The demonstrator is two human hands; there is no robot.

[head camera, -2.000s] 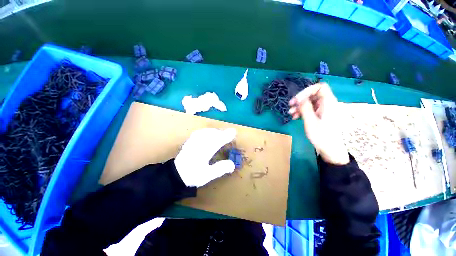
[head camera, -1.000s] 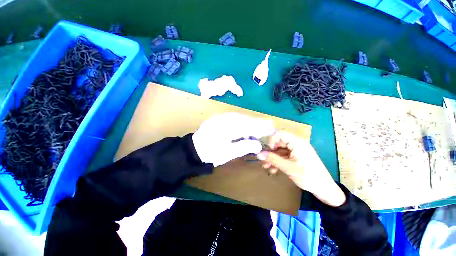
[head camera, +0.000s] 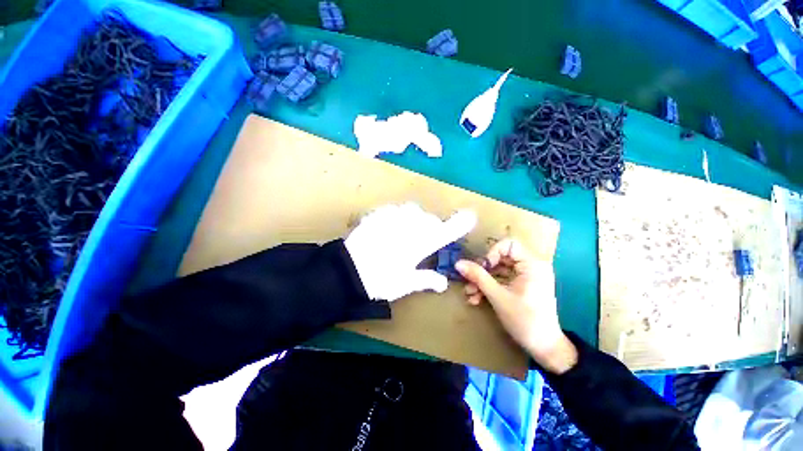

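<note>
A small dark blue-grey housing (head camera: 450,259) is between my hands over the tan cardboard mat (head camera: 290,189). My left hand (head camera: 401,251), in a white glove, holds it from the left between thumb and fingers. My bare right hand (head camera: 515,286) is at its right side, thumb and fingertips pinched together at its edge. A dark bit shows at the right fingertips, probably part of a rubber loop, mostly hidden. The loop pile (head camera: 568,145) lies beyond my right hand.
A blue bin (head camera: 167,167) of black loops stands at left. Housings (head camera: 298,84), crumpled tissue (head camera: 396,135) and a white glue bottle (head camera: 481,113) lie behind the mat. A speckled mat (head camera: 678,264) with a housing and thin rod is at right. The green conveyor (head camera: 511,26) carries spaced blocks.
My right hand came from the loop pile to the housing. Since the last earlier frame, my left fingers have spread, showing the housing. The view has shifted.
</note>
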